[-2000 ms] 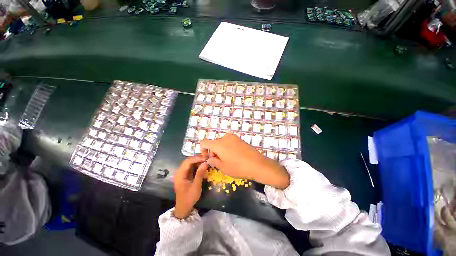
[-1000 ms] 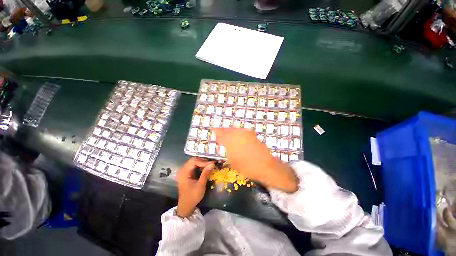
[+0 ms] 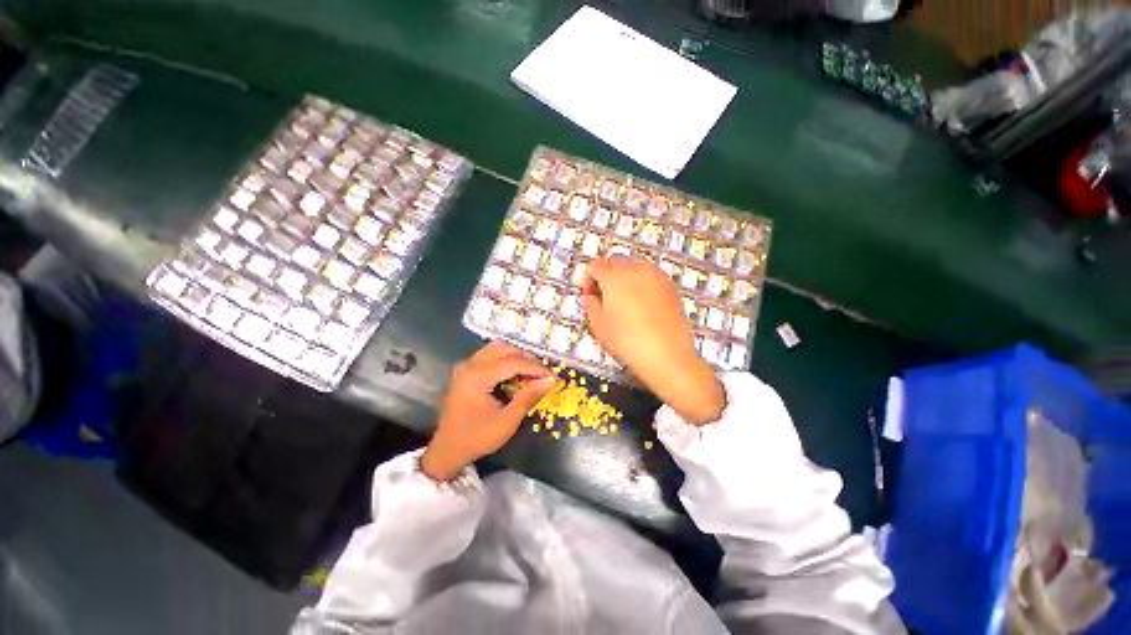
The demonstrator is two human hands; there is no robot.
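Observation:
A clear tray of pockets holds small silvery-white components, some with yellow or orange bits. A loose pile of tiny yellow pieces lies on the bench at its near edge. My left hand is at the left of the pile, thumb and forefinger tips together; the space inside the fingers is dark, and whether they hold a part is unclear. My right hand is over the middle of the tray, fingers bent down towards a pocket and covering several components. What its fingertips hold is hidden.
A second filled tray lies to the left, with an empty clear tray beyond. A white paper sheet lies behind the trays. A small pale piece is right of the tray. A blue bin with gloves stands at the right.
The view has turned, so bench and trays appear tilted. My right hand has moved from beside my left fingertips up over the tray. My left hand stays by the yellow pile.

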